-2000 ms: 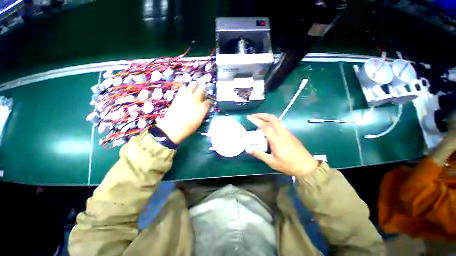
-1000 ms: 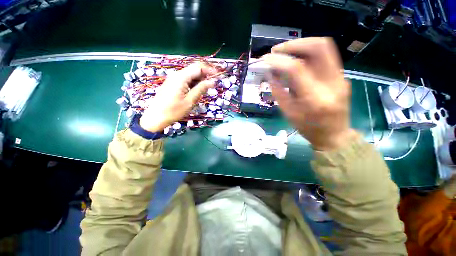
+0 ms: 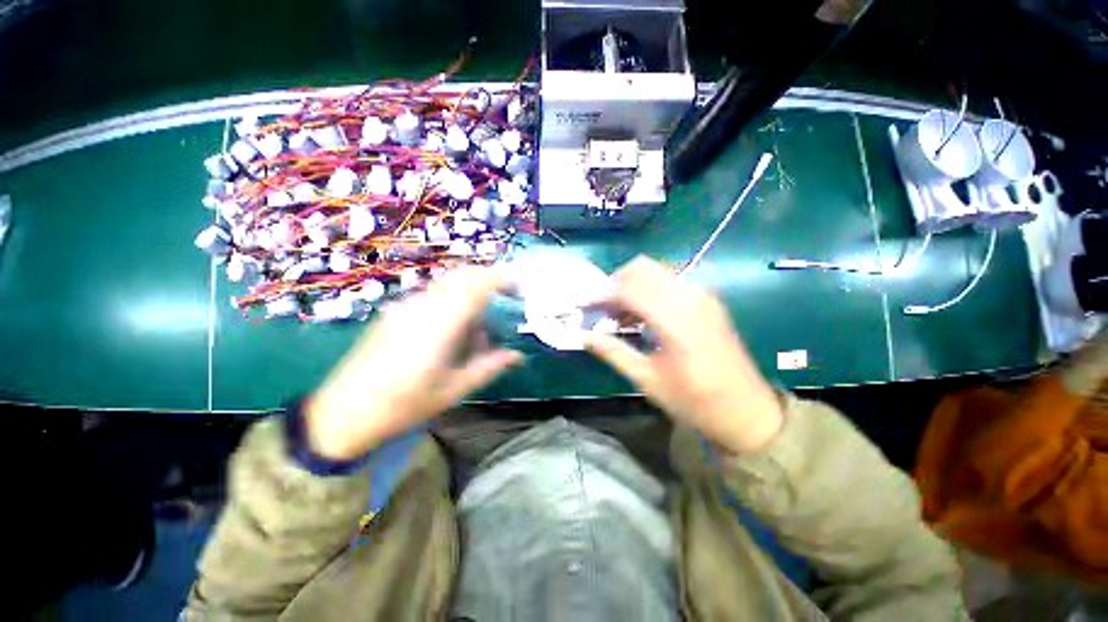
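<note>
A white plastic housing [image 3: 561, 292] lies on the green bench in front of me, its round head to the left and its neck to the right, partly covered by my fingers. My left hand [image 3: 413, 352] is blurred at its left side, fingertips at the housing's upper left edge; whether it holds anything cannot be told. My right hand [image 3: 693, 346] grips the housing at its neck with thumb and fingers. A tangled pile of small motors with red and dark wires [image 3: 365, 201] lies to the left.
A grey screw feeder [image 3: 614, 134] stands behind the housing. A black cylinder [image 3: 729, 122] slants beside it. White cables [image 3: 733, 213] lie right of it. A white fixture [image 3: 960, 201] carries upright round housings at the right. An orange sleeve [image 3: 1015, 474] of another person shows at the lower right.
Both hands have come down from the motor pile and feeder to the housing. A second earlier my right hand was raised, pulling at thin wires. The view has shifted.
</note>
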